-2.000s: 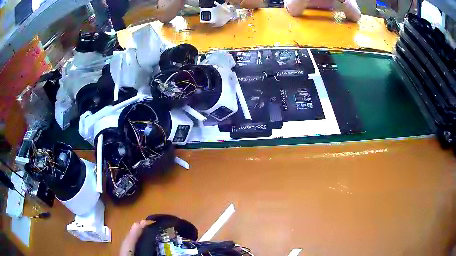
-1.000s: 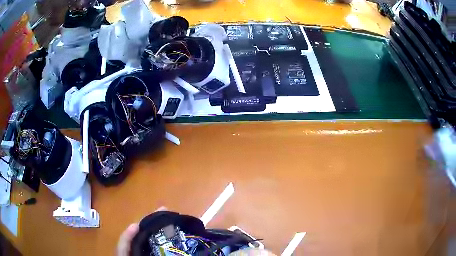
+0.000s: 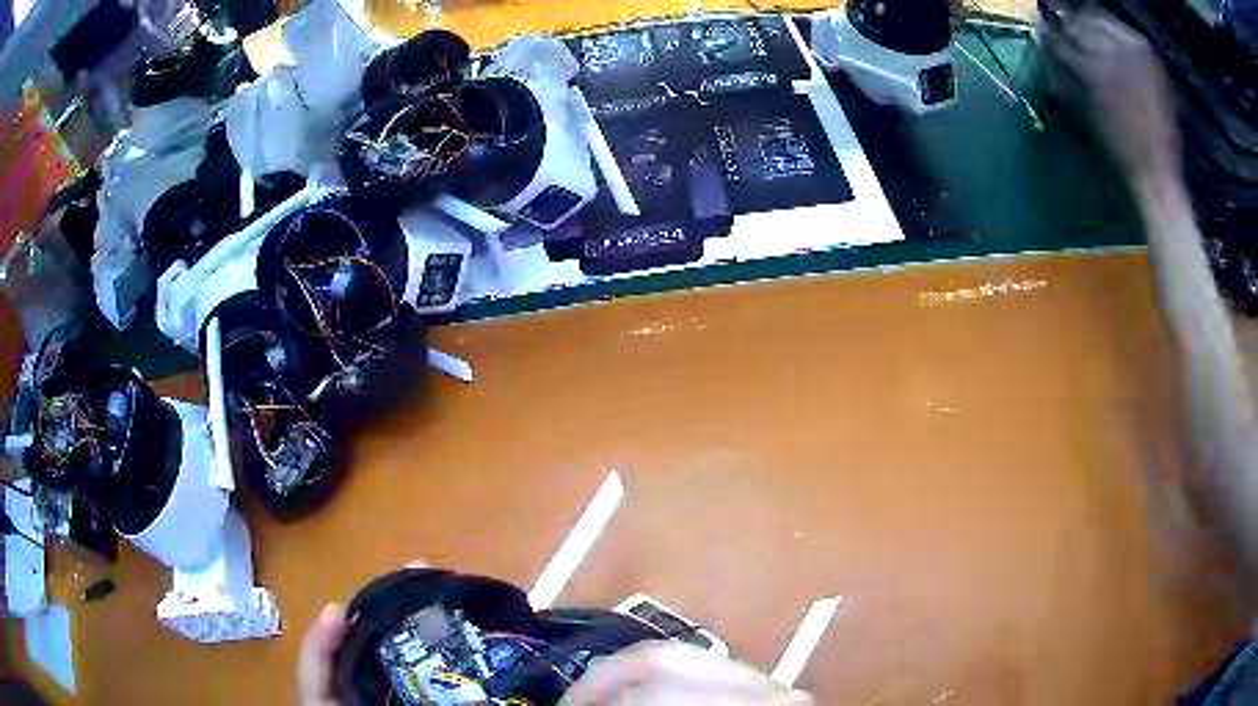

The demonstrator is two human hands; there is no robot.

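Observation:
An open black camera shell [image 3: 517,621] lies at the bottom edge, partly cut off. A pale circuit board [image 3: 439,651] and thin coloured wires show inside it. Two slim white antennas stick out beyond it, one in the middle [image 3: 580,535] and one at the right [image 3: 807,641]. My left hand [image 3: 322,659] grips the shell's left side; only fingers show. My right hand [image 3: 683,679] lies over its right part, closed on the unit; its fingertips and lower part are hidden or cut off.
Camera units with white housings [image 3: 207,552] crowd the left. Printed black panels [image 3: 773,152] lie on a white sheet on the green strip [image 3: 1021,193]. Another person's arm [image 3: 1193,324] reaches in at right, near dark stacked trays [image 3: 1221,179]. A white camera [image 3: 890,62] stands on the strip.
The other person's arm has come in at the right, and a white camera now stands on the green strip. My right hand has come into view over the shell. The view has shifted.

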